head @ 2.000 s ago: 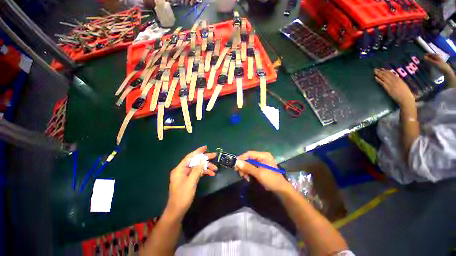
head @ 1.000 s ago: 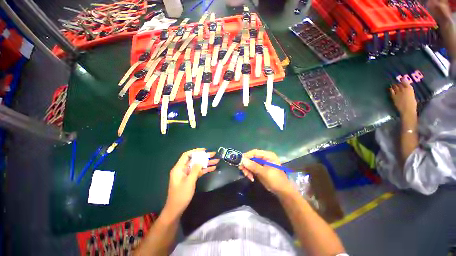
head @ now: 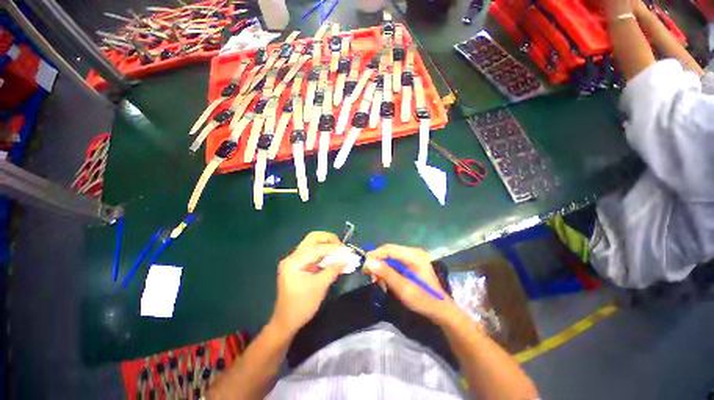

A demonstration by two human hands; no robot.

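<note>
My left hand (head: 309,275) holds a crumpled white cloth (head: 341,258) against a wristwatch (head: 358,251) at the bench's front edge. My right hand (head: 403,275) holds the same watch and a blue pen-like tool (head: 415,279), which points back to the lower right. The watch is tilted, its strap end and buckle sticking up; its face is mostly hidden by cloth and fingers. An orange-red watch tray (head: 329,139) full of pale-strapped watches lies ahead.
Red-handled scissors (head: 469,170), a white triangular piece (head: 433,182) and a blister tray (head: 513,154) lie right of the watch tray. Blue tools (head: 142,257) and white paper (head: 161,291) lie left. A blue cap (head: 376,182) lies ahead. A neighbouring person (head: 665,156) reaches towards stacked red trays (head: 548,39).
My hands have come together; the cloth now touches the watch, which has tilted from face-up. The neighbouring person has leaned forward and reached to the stacked trays.
</note>
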